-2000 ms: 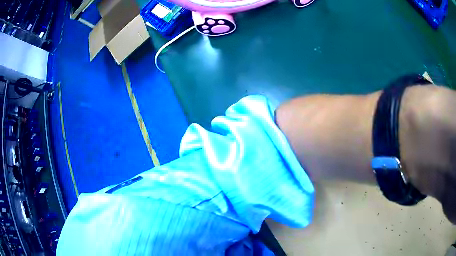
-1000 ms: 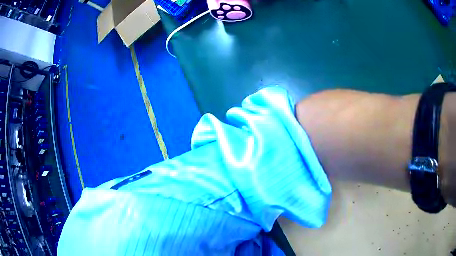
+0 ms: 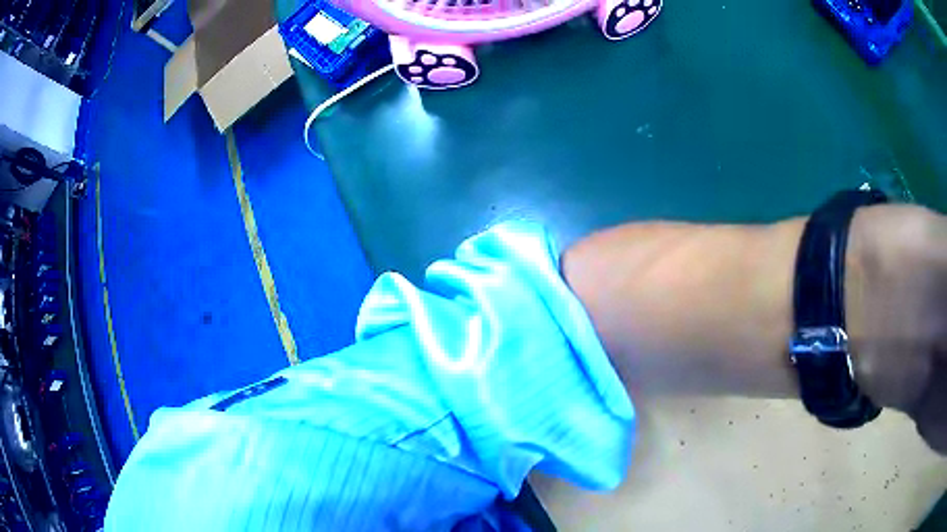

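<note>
My left arm in a light blue sleeve crosses the view from the lower left, with a black band on the wrist. Only the blurred back part of my left hand point(image 3: 905, 296) shows, cut off by the right edge. Its fingers and anything in them are hidden. My right hand is out of the picture. Below my forearm lies a tan cardboard mat point(image 3: 727, 468) with scattered small dark specks. No driver or housing shows near my left hand.
The dark green bench point(image 3: 685, 135) holds a pink fan point(image 3: 488, 23) with paw-print feet, a blue shell point(image 3: 330, 40) beside it and a blue unit point(image 3: 870, 26) at the top right. An open carton point(image 3: 237, 68) stands on the blue floor.
The view has shifted, so more of the fan and blue units shows than a second ago. My left wrist sits further left in the picture, and more of the hand's back shows.
</note>
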